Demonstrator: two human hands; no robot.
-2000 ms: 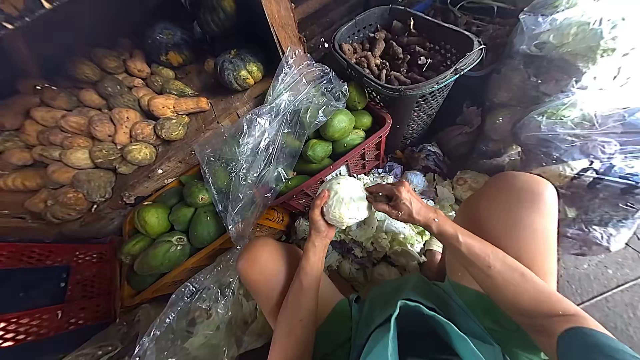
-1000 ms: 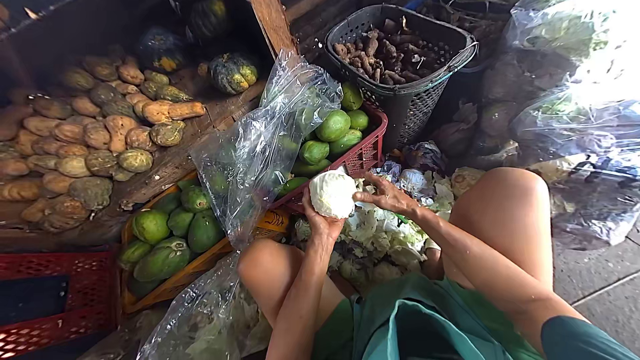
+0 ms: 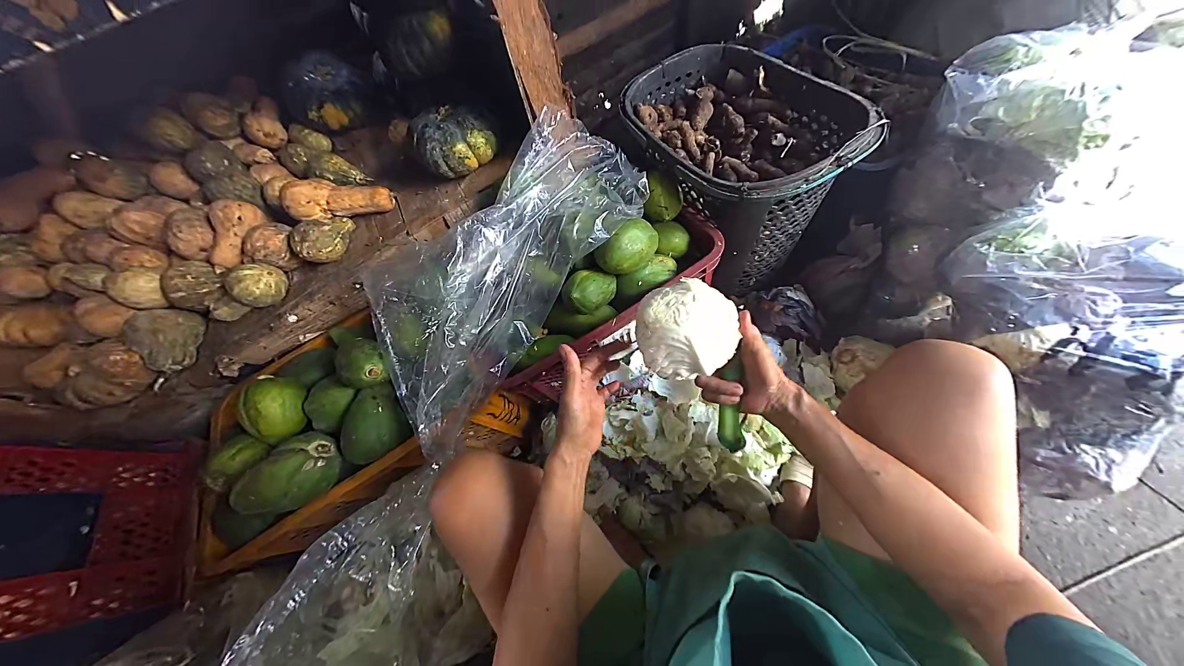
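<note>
A pale, round cabbage head (image 3: 687,328) is up in front of me, above a heap of loose cabbage leaves (image 3: 684,453). My right hand (image 3: 754,370) is at its right side, with fingers around a green handle (image 3: 731,421) that points down; any blade is hidden. Thumb and palm of that hand lie against the cabbage. My left hand (image 3: 585,393) is at the cabbage's left with its fingers spread and holds nothing; whether a fingertip touches the cabbage I cannot tell.
Crates of green papayas (image 3: 375,425) and other green fruit (image 3: 627,246) stand left and ahead, partly under clear plastic (image 3: 481,277). Beyond is a dark basket of knobbly roots (image 3: 740,176). Squashes (image 3: 190,231) lie on boards at the left; plastic-wrapped vegetables (image 3: 1064,240) stand at the right.
My left hand held the cabbage in both earlier frames; now it is off to the left with fingers apart. The cabbage has moved right and up, against my right hand.
</note>
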